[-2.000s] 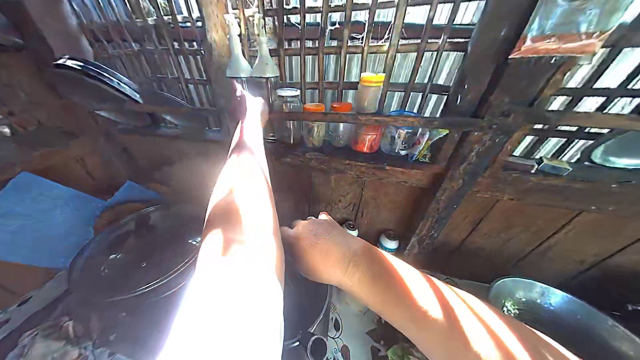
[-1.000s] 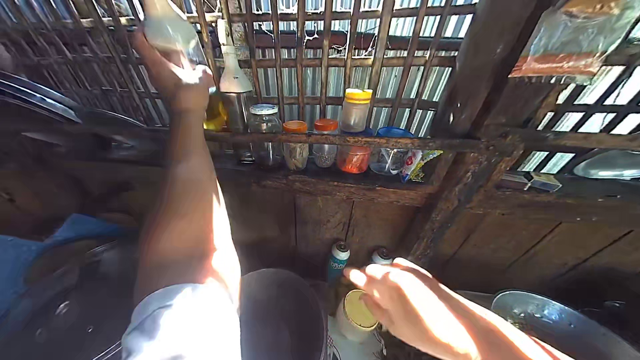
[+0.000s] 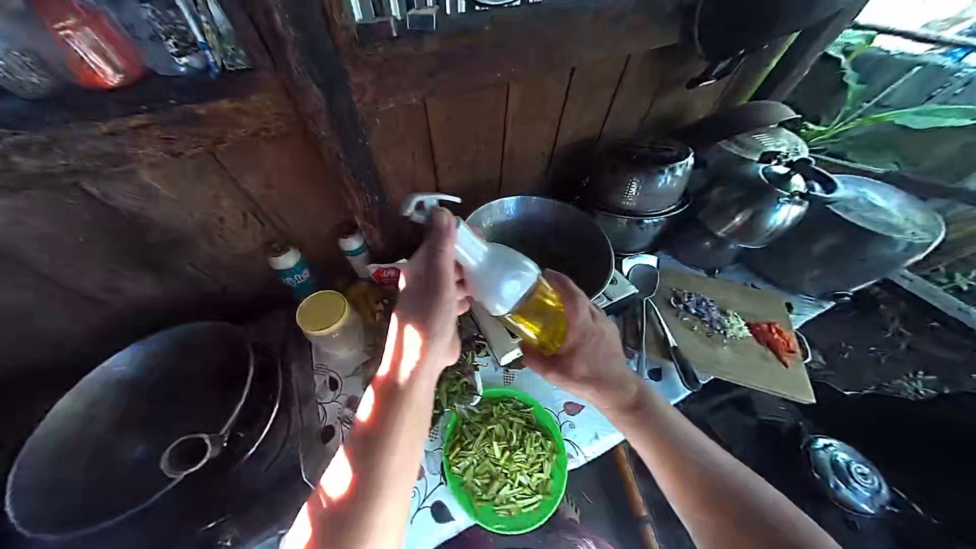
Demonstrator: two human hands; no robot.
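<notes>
A glass bottle of yellow oil with a white top (image 3: 499,278) is held tilted between both hands. My left hand (image 3: 438,293) is closed around its white upper part, near the nozzle. My right hand (image 3: 583,339) grips the lower, oil-filled end. Behind the bottle is a wide metal pan (image 3: 545,229), partly hidden by it. Below the hands, a green plastic bowl (image 3: 560,457) holds cut green vegetable pieces (image 3: 503,457). To the right, a cutting board (image 3: 755,374) carries chopped purple and pale pieces and an orange-red heap (image 3: 774,341).
A large dark wok (image 3: 114,427) lies at the left, near a yellow-lidded jar (image 3: 328,324). Stacked metal pots (image 3: 640,183) and a kettle (image 3: 751,202) stand at the back right. A spoon (image 3: 643,286) and a knife (image 3: 679,358) lie beside the board. A wooden shelf (image 3: 152,122) holds jars.
The view has swung right and down. My left hand, at the shelf one second ago, is now over the table with the bottle. My right hand has moved from the yellow-lidded jar to the bottle.
</notes>
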